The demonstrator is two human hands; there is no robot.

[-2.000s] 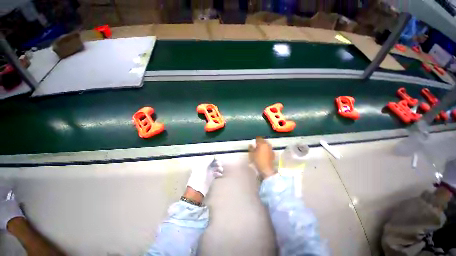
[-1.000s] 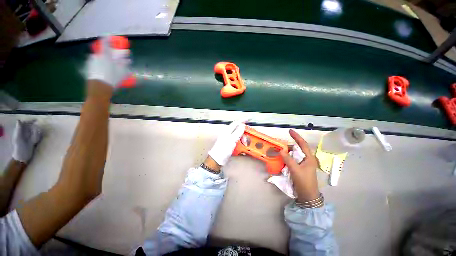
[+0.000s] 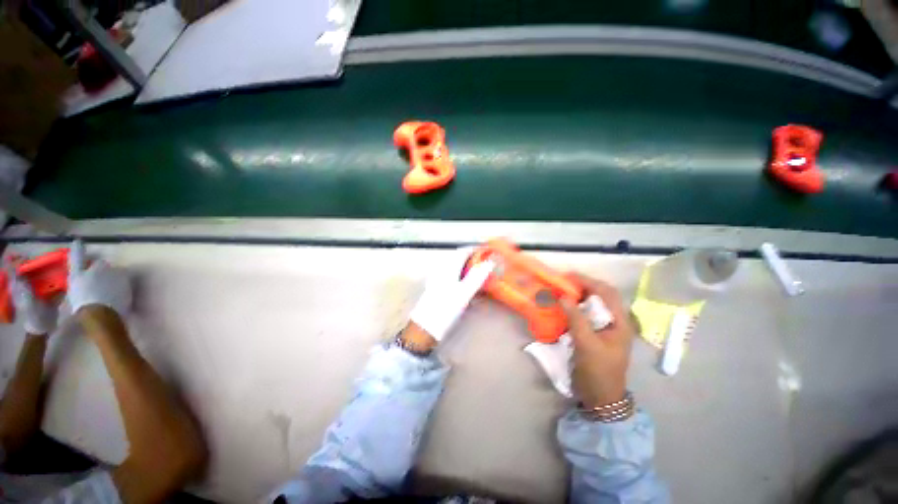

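Note:
An orange controller shell [image 3: 527,287] is held tilted above the bench top, between my two hands. My left hand [image 3: 446,298], in a white glove, grips its left end. My right hand [image 3: 599,345], bare with a bracelet at the wrist, grips its right end. A white wiping cloth [image 3: 553,364] is bunched in my right hand and hangs below the shell. My right fingers partly hide the cloth and the shell's right end.
The green conveyor belt [image 3: 591,148] carries one shell [image 3: 426,157] ahead and another [image 3: 796,158] at right. A clear bottle [image 3: 711,266], yellow paper [image 3: 652,313] and white sticks lie right of my hand. A neighbour's gloved hands [image 3: 98,287] hold an orange shell at left.
The shell in my hands has turned slightly. The belt shell ahead has shifted left. The neighbour's arm has drawn back from the belt, and a shell is now in the neighbour's hands at the bench.

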